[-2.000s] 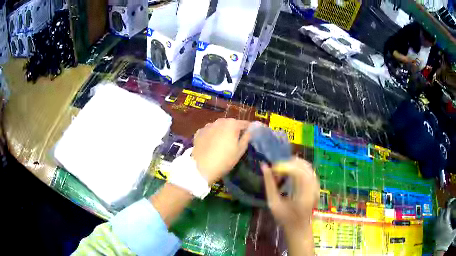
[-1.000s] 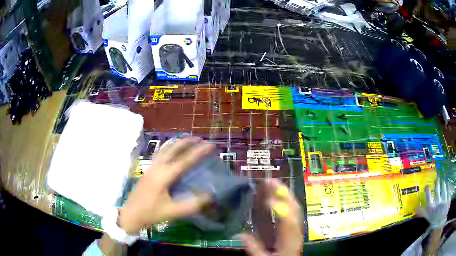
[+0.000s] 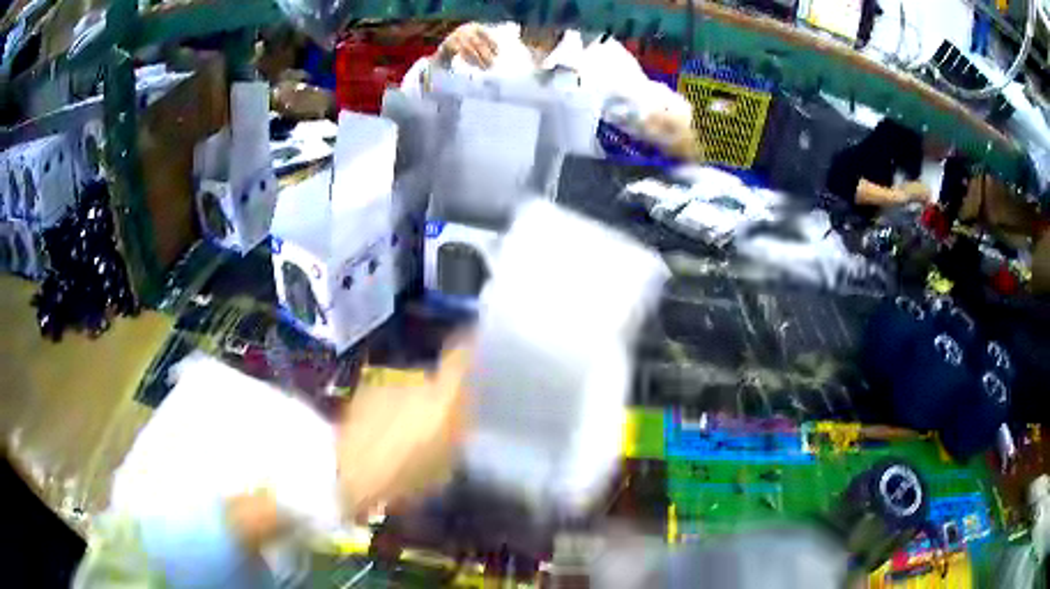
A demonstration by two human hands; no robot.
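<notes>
My left hand [image 3: 409, 431] is strongly blurred and reaches up from the lower left, its fingers at the left side of a blurred white box [image 3: 553, 357], which it seems to hold tilted above the bench. My right hand cannot be made out. A blurred grey, milky shape [image 3: 748, 564], perhaps a bagged speaker, is cut off by the bottom edge. The thick white stack of bags [image 3: 219, 437] lies at left, partly behind my left arm. A black speaker with a pale ring [image 3: 892, 492] is on the printed sheet at right.
Open retail boxes [image 3: 334, 276] stand beyond my hand. Black tangled items [image 3: 83, 270] lie at far left. Dark speakers [image 3: 938, 368] line the right side. White and grey packets [image 3: 720, 213] lie at the far side. Other people work beyond and at right.
The view has tilted up. The white box is now at my left hand, which has let go of the bagged speaker. My right hand has dropped from sight. A black speaker has appeared at right.
</notes>
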